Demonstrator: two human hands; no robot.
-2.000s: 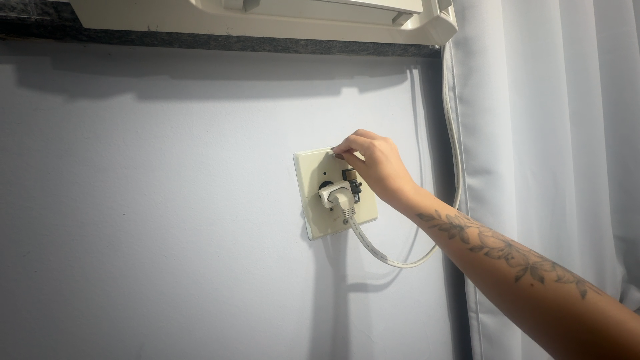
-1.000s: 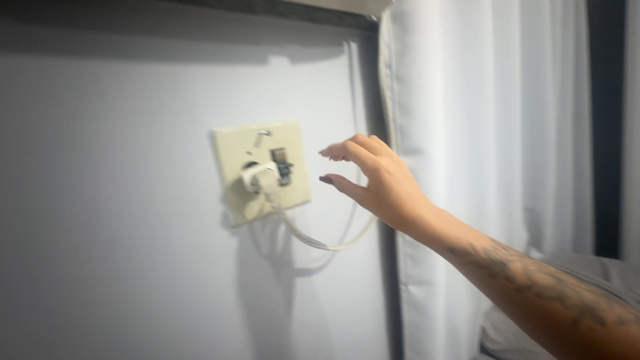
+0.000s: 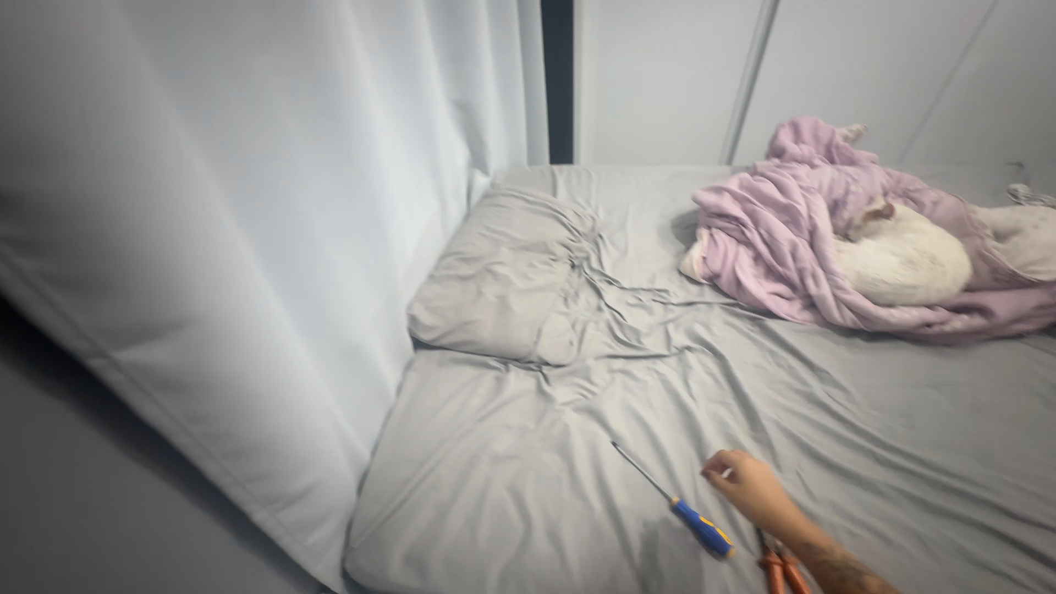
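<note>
My right hand (image 3: pixel 747 487), with a tattooed forearm, is over the bed at the lower right, its thumb and fingertips close together. Whether something small is between them I cannot tell. Left of it lies a screwdriver (image 3: pixel 701 528) with a blue and yellow handle, its shaft pointing up and left on the grey sheet (image 3: pixel 511 462). Pliers with orange handles (image 3: pixel 775 569) lie beside my wrist, partly hidden by the forearm and cut off by the lower edge. My left hand is out of view.
A white curtain (image 3: pixel 272 214) hangs along the left side of the bed. A grey pillow (image 3: pixel 503 280) lies against it. Further right, a white animal (image 3: pixel 907 256) is curled in a pink blanket (image 3: pixel 759 223). Pale panels (image 3: pixel 660 82) stand behind the bed.
The view has swung right, from the wall outlet to the bed. My right hand was at the outlet plate, then drew away from it, and is now above the bed near the screwdriver.
</note>
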